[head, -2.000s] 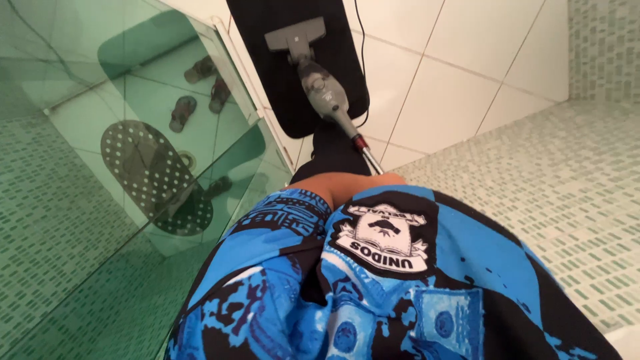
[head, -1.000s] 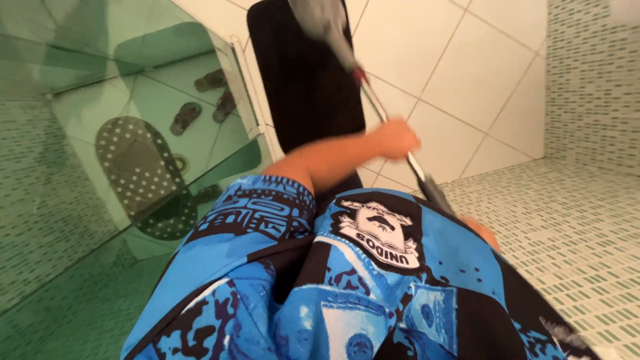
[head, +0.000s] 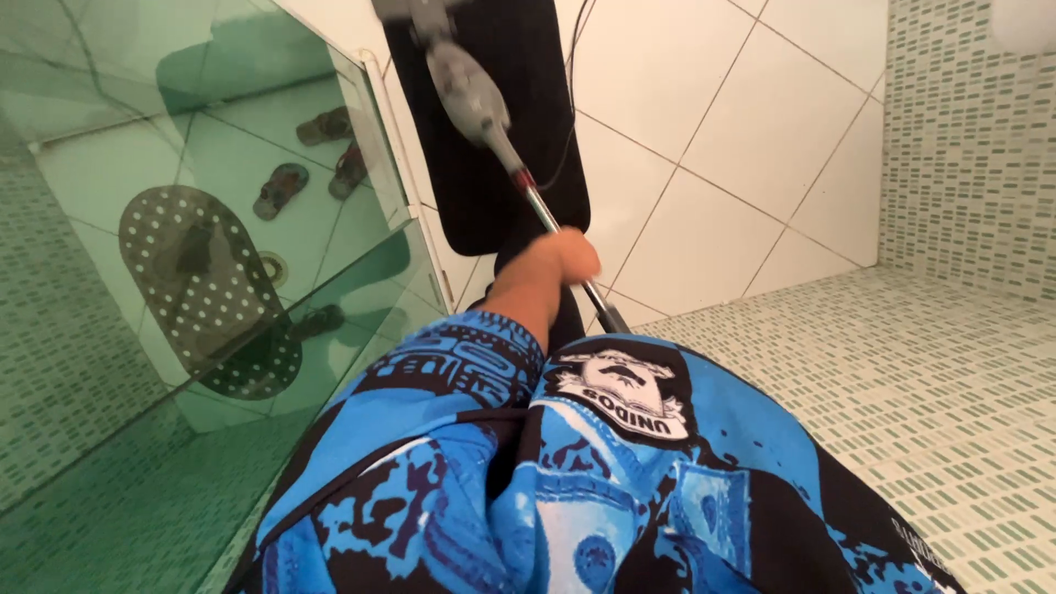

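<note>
My left hand (head: pixel 573 256), somewhat blurred, is closed around the metal tube of a corded stick vacuum cleaner (head: pixel 470 95). The grey motor body lies farther up the view, over a long black mat (head: pixel 528 74), with its floor head (head: pixel 425 16) at the mat's far left part. A red collar (head: pixel 523 179) joins the body to the tube. Below my hand the tube runs into a dark handle part (head: pixel 612 318), which then passes out of sight behind my blue and black patterned shirt (head: pixel 767 412). My right hand cannot be seen.
A green-tinted glass panel (head: pixel 206 66) with a white frame stands at left. Behind it are a dotted oval bath mat (head: pixel 198 289), several sandals (head: pixel 280 190) and a round floor drain (head: pixel 271 269). A dark cord (head: pixel 571 82) crosses the mat's edge. Small-tile walls (head: pixel 973 346) rise at right.
The vacuum's floor head has swung left over the black mat since one second ago, and my left hand has moved left with the tube. My right hand, visible by the handle then, is now hidden.
</note>
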